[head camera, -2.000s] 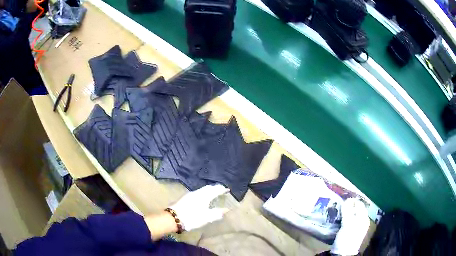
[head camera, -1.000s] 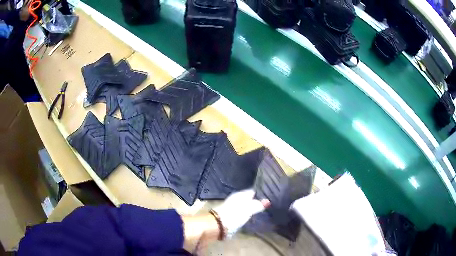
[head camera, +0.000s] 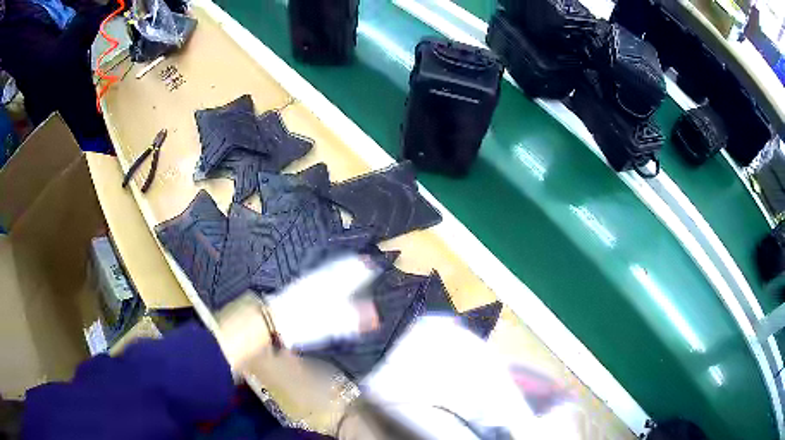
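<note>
Black-grey speaker grilles (head camera: 207, 241) with ribs and notched ends overlap in a pile along the cardboard-covered bench. My left hand (head camera: 323, 301), in a white glove, is blurred over the near part of the pile; whether it grips a grille cannot be told. A white packet (head camera: 430, 365), blurred, lies or is held at the bottom, touching or covering the nearest grilles. My right hand cannot be made out from the white blur at the lower right.
Open pliers (head camera: 146, 161) lie at the bench's left edge, above an open carton (head camera: 43, 249). An orange coiled hose (head camera: 109, 51) and bagged parts (head camera: 159, 30) are at the far end. Beyond the white rail, black speaker cabinets (head camera: 452, 107) stand on the green conveyor (head camera: 551, 206).
My left hand has moved left, from the near end over the pile. The white packet has moved left over the nearest grilles. The view has shifted, and the nearest cabinet appears farther right.
</note>
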